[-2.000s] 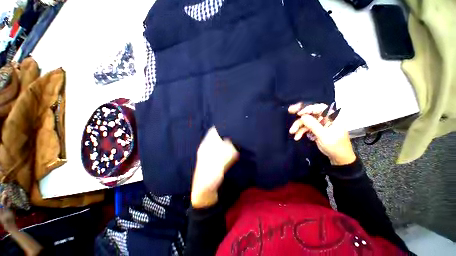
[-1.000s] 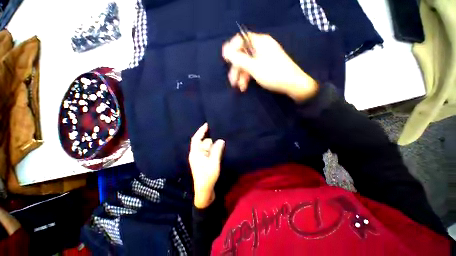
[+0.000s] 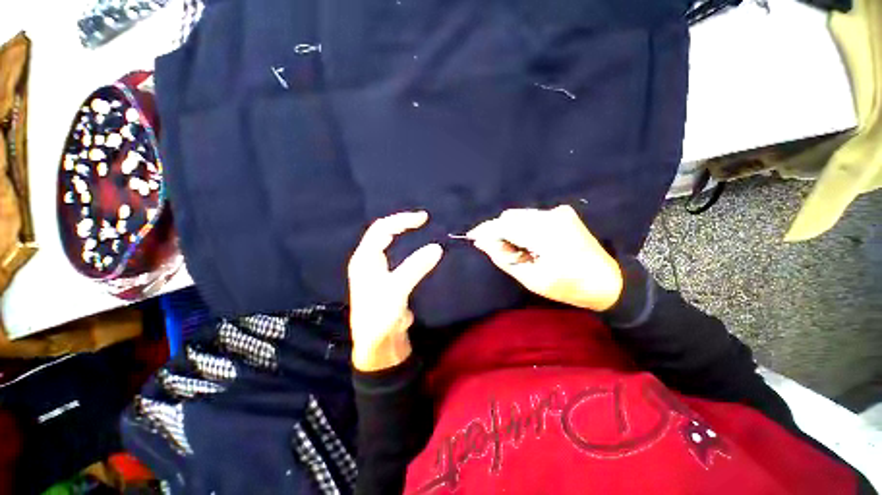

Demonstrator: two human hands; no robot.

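A navy padded vest (image 3: 358, 145) lies spread in front of me, partly over the white table. Several pale thread bits show on it. My left hand (image 3: 389, 280) rests at its lower middle, thumb and forefinger apart, with nothing visible between them. My right hand (image 3: 553, 253) is just right of it, fingers closed. A thin pale point (image 3: 457, 237) sticks out from its fingertips towards the left hand; it may be a needle or the tip of snips. A dark thing is partly hidden in the right palm.
A dark red dish (image 3: 111, 184) with many small white pieces stands left of the vest. A shiny packet (image 3: 121, 17) lies above it. Navy and checked garments (image 3: 232, 387) are heaped lower left. Brown padding (image 3: 14, 145) is at far left, beige cloth (image 3: 841, 174) at right.
My right hand has come down from the upper vest to beside my left hand. The view has shifted, so the vest and dish appear further left; the phone is out of view.
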